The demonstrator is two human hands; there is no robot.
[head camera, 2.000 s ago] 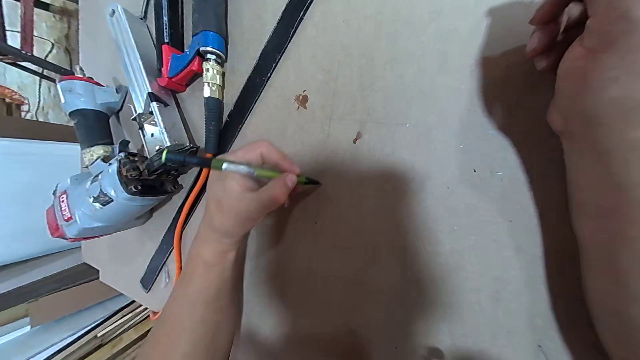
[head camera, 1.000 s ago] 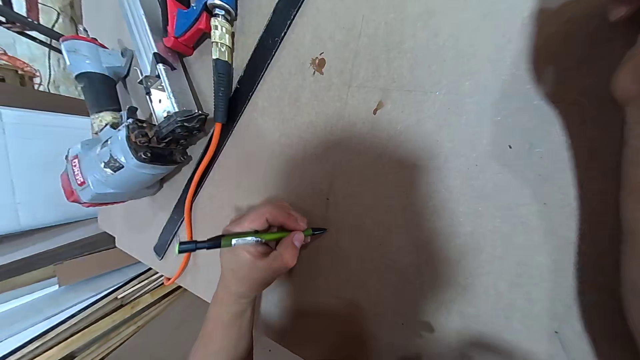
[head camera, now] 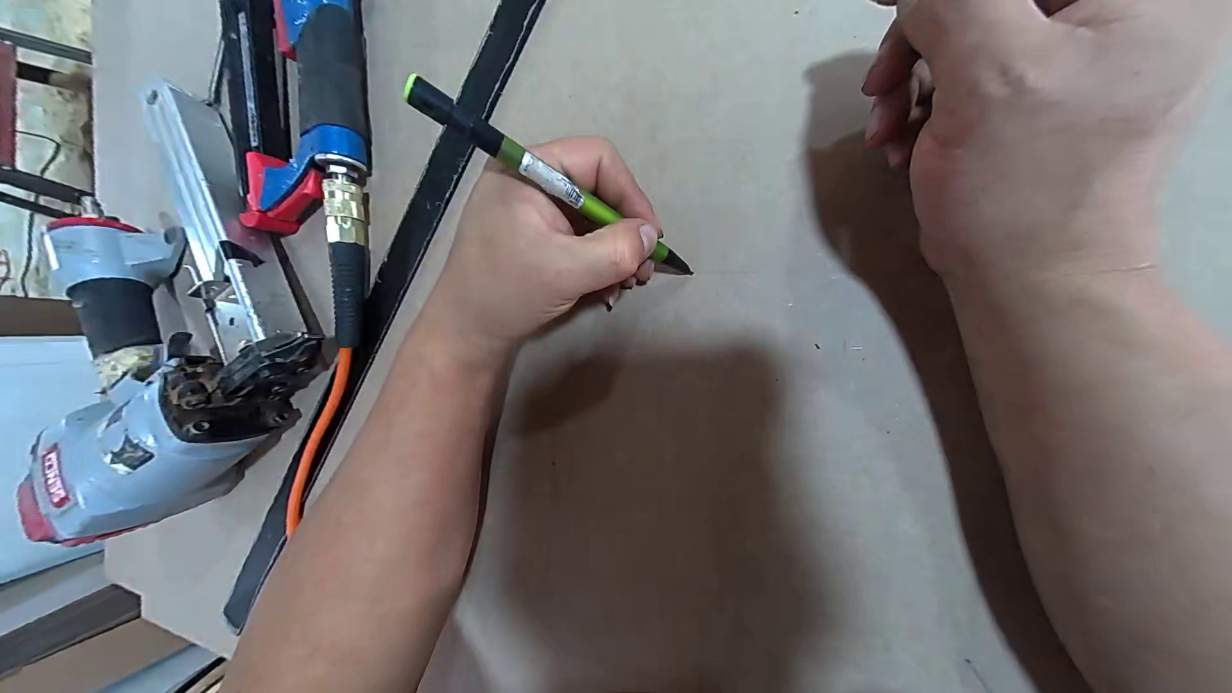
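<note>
My left hand (head camera: 558,241) grips a green and black pencil or pen (head camera: 602,210), its dark tip touching or just over the brown board (head camera: 674,462). The thumb and fingers close around its lower barrel, and its black end leans up to the left across a black strip (head camera: 423,221). My right hand (head camera: 1020,125) is at the upper right, over the board, with fingers curled; part of it lies beyond the top edge, and whether it holds anything is hidden. Its forearm runs down the right side.
At left lie a grey pneumatic nailer (head camera: 144,452) with a metal magazine (head camera: 207,212), a red and blue clamp (head camera: 289,188), and a brass air fitting (head camera: 345,207) with an orange hose (head camera: 322,433). Boards (head camera: 67,616) stand below the worktop's left edge.
The hand with the pencil has moved up along the board, and the pencil now slants more steeply. My right hand, barely in view a second ago, shows more fully at the upper right.
</note>
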